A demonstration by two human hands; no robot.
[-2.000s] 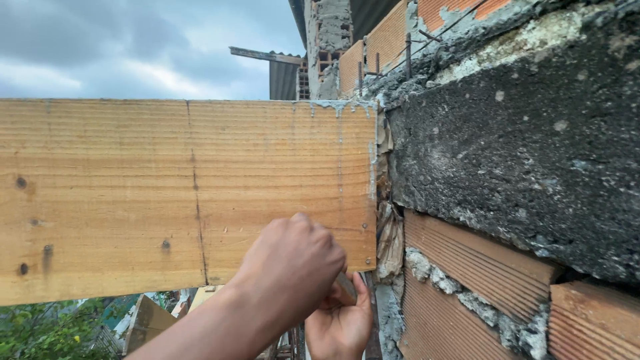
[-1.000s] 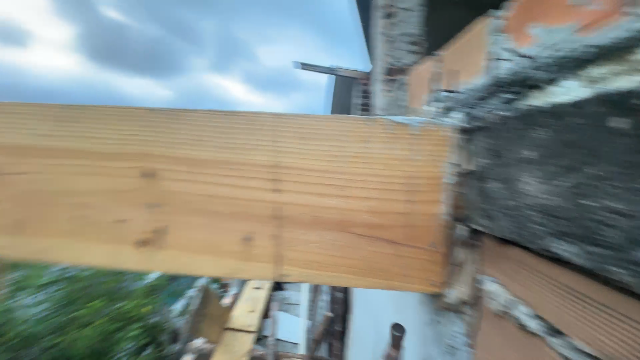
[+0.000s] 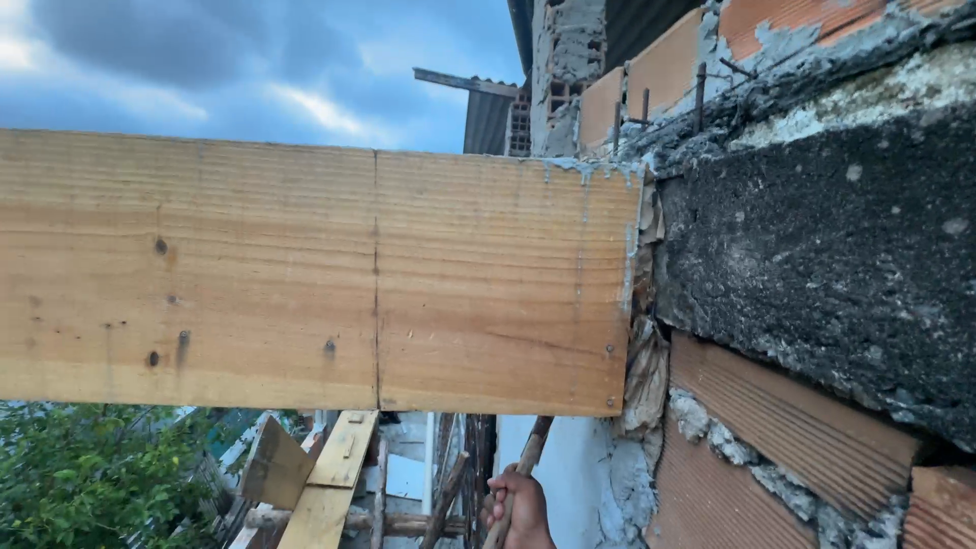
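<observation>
My right hand (image 3: 520, 507) is low in the head view, closed around a wooden handle (image 3: 529, 457). The handle slants up to the right, and its darker upper end passes out of sight at the lower edge of a broad wooden board (image 3: 488, 282). Whatever is on that end is hidden. The board spans the view from the left, with a vertical dark line, knots and screw or nail heads. Crumpled brown paper (image 3: 646, 374) fills the gap between its right end and the wall. My left hand is out of view.
A dark concrete beam (image 3: 823, 252) and ribbed clay bricks (image 3: 793, 412) form the wall at right. Rebar stubs (image 3: 699, 99) stick up above it. Below the board are a yellowish plank (image 3: 328, 488), rough poles (image 3: 446, 499) and green foliage (image 3: 91, 473).
Two seconds ago both hands were together at the board's lower right edge; my left hand has since left the view. My right hand shows again, lower down, gripping the handle.
</observation>
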